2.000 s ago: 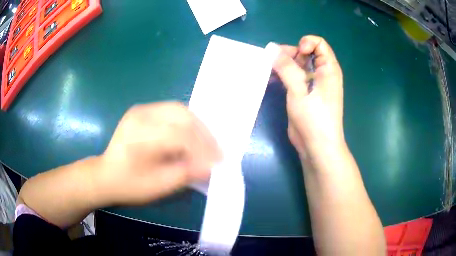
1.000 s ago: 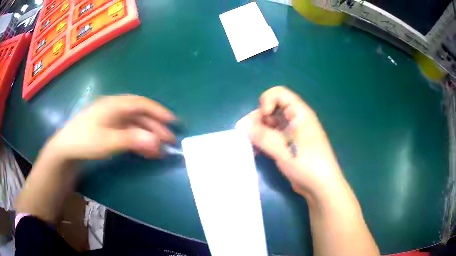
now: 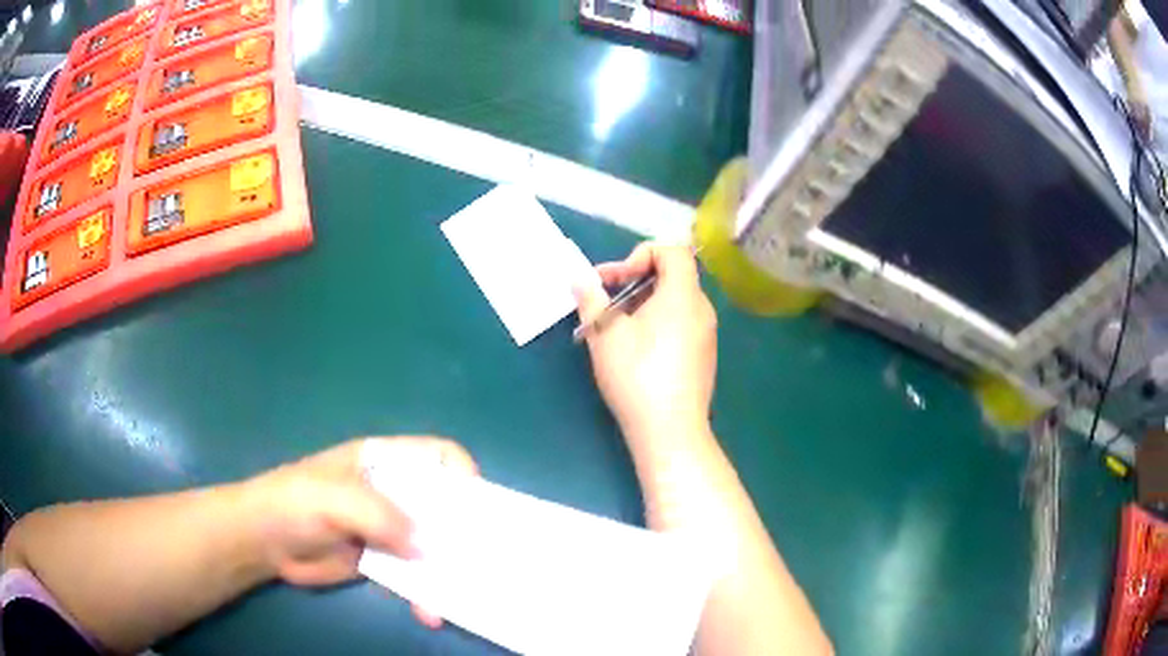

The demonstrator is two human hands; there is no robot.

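My left hand (image 3: pixel 352 513) holds a long white label sheet (image 3: pixel 551 564) by its left end, low in front of me. The sheet's right end lies over my right forearm, and no print shows on it. My right hand (image 3: pixel 653 327) holds thin metal tweezers (image 3: pixel 620 305) between its fingers. Its fingertips are at the right edge of a smaller white sheet (image 3: pixel 515 263) lying flat on the dark green bench (image 3: pixel 372 346). Whether they grip that sheet, I cannot tell.
A red foam tray (image 3: pixel 288 192) with orange phones (image 3: pixel 205 203) stands at the left. A grey test instrument (image 3: pixel 948 192) with a dark screen and yellow padding (image 3: pixel 756 263) is at the upper right. A white strip (image 3: pixel 487 154) crosses the bench behind. Dark devices (image 3: pixel 640 23) lie at the far back.
The view has shifted, showing more tray and instrument. My right hand has let go of the long sheet and moved to the smaller one. My left hand has taken hold of the long sheet.
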